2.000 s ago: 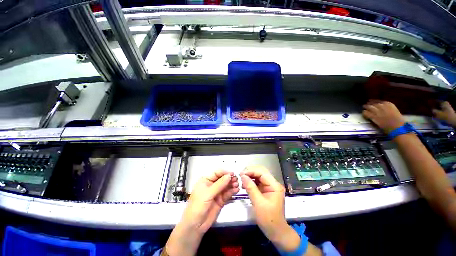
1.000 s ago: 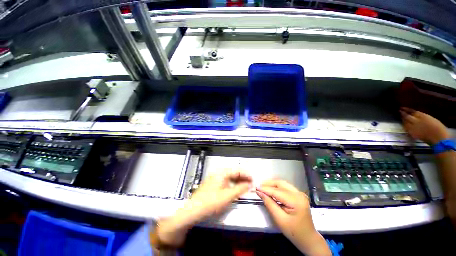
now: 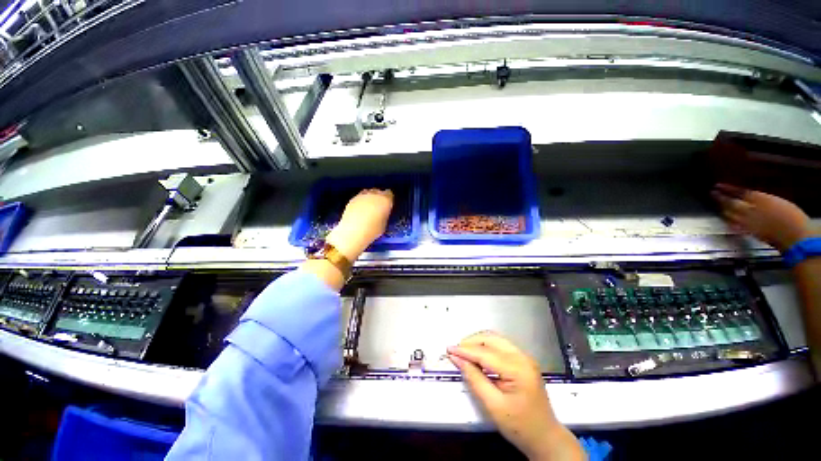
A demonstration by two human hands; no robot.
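Note:
My left hand point(image 3: 365, 221) reaches into the wide blue bin point(image 3: 319, 216) of small grey-silver leaded components; its fingertips are over the contents, and whether they hold a piece cannot be seen. My right hand point(image 3: 504, 378) is above the conveyor's front rail, thumb and index finger pinched together; a tiny pale bit seems to show at the tips, too small to name. The upright blue bin point(image 3: 482, 185) with orange-red components point(image 3: 484, 224) stands right of the wide bin. A green circuit board point(image 3: 666, 317) lies in a black pallet point(image 3: 590, 358) to the right of my right hand.
More boards in black pallets point(image 3: 110, 311) lie on the conveyor at left. The conveyor's front rail point(image 3: 423, 402) runs across below. Another person's hand point(image 3: 765, 219) reaches toward a brown-red box point(image 3: 765, 171) at right. A blue container point(image 3: 112, 438) is at lower left.
My left hand has left my right hand and moved up into the wide blue bin. My right hand stays over the front rail, still pinched. The view has shifted.

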